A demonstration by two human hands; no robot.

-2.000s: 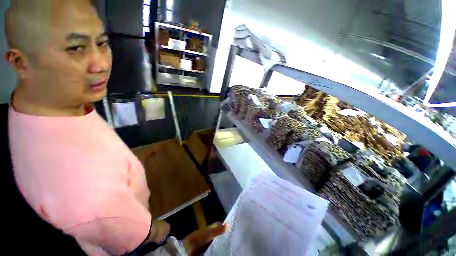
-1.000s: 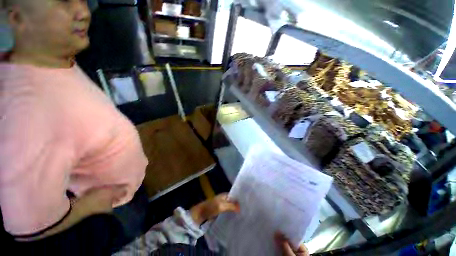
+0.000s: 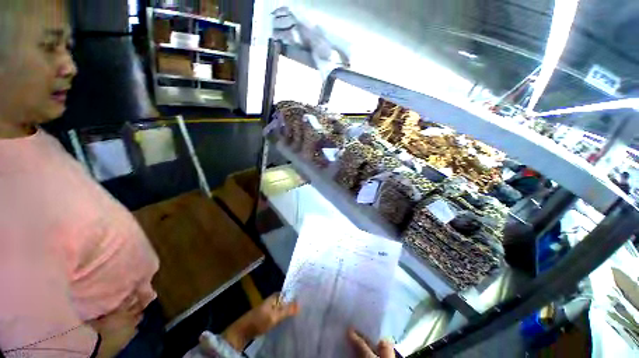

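Note:
Printed white production sheets (image 3: pixel 336 280) are held up at the lower middle, in front of the rack. My left hand (image 3: pixel 265 318) grips their left edge, with the thumb on the front. My right hand (image 3: pixel 370 346) is at their lower right edge; only its fingertips show, the rest is cut off by the picture's bottom. Bundled leopard-print parts (image 3: pixel 452 245) lie in a row on the rack shelf beyond the sheets, with small white tags (image 3: pixel 368 191) on them.
A person in a pink shirt (image 3: pixel 70 245) stands at the left. A flatbed trolley (image 3: pixel 200 245) is between that person and the grey rack trolley (image 3: pixel 420 269). Brown parts (image 3: pixel 434 143) lie behind the leopard bundles. A shelf unit (image 3: pixel 196 56) stands at the back.
The view has swung right, so the rack and trolley sit further left. My right fingertips have come into view on the sheets since the first frame. The person's arm now lies across the body.

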